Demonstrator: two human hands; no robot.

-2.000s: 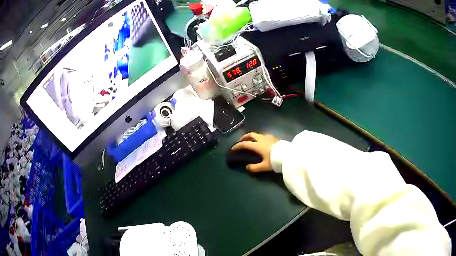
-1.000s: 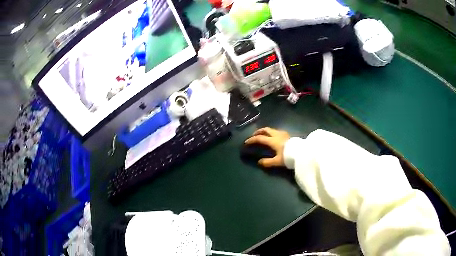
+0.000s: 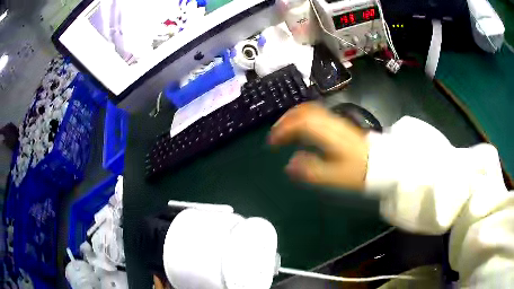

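A white security camera [image 3: 221, 248] with a slim white antenna [image 3: 201, 206] is at the bottom left, over the near edge of the desk. A white cord [image 3: 338, 276] runs from it to the right. A small strip of skin of my left hand [image 3: 160, 282] shows at the camera's lower left; the rest is hidden behind the camera or cut off by the picture's edge. My right hand [image 3: 327, 148], blurred, is over the mat between keyboard and camera, fingers apart and empty. The black mouse [image 3: 357, 116] lies just behind it, not held.
The keyboard [image 3: 236, 115] lies before the monitor [image 3: 194, 53], with a blue box [image 3: 203, 84] and small round camera [image 3: 247, 54] behind it. A smartphone [image 3: 329, 70] and power supply [image 3: 354, 28] stand at the back. Blue crates [image 3: 67, 135] of white cameras are at the left.
My right hand has left the mouse and moved towards the near side. The view has shifted, and more of the white camera shows; its perforated face is no longer clearly visible.
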